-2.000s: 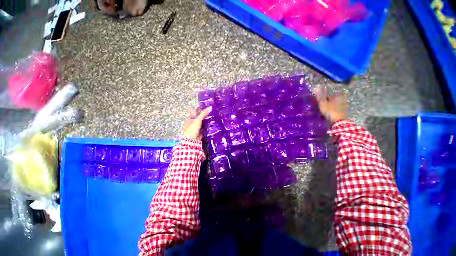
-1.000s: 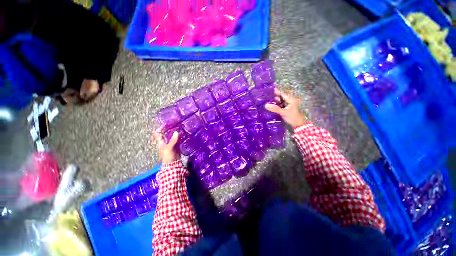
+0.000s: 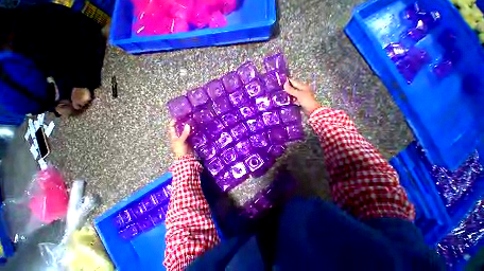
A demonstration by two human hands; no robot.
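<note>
A block of translucent purple cube parts [image 3: 237, 114] lies on the speckled tabletop in front of me, in several slanting rows. One cube stands out at its upper right corner. My left hand [image 3: 180, 138] grips its left edge, thumb on top. My right hand [image 3: 301, 95] grips its upper right edge. I cannot tell if the right hand also holds a tool. A few more purple parts [image 3: 257, 205] lie near my body, partly in shadow. The blue tray [image 3: 148, 246] at lower left holds two purple rows, partly hidden by my left sleeve.
A blue tray [image 3: 196, 39] of pink parts is at the far side. A blue tray [image 3: 424, 114] with loose purple parts is at right, above a bin of purple bits [image 3: 459, 182]. Another person's hands [image 3: 74, 100], a dark stick [image 3: 114, 86], a phone [image 3: 41, 142] and bagged parts [image 3: 49, 198] are at left.
The view has swung right, bringing the right tray and other person into view. The block now looks more slanted, its upper right cube standing out. Both hands stay at its sides.
</note>
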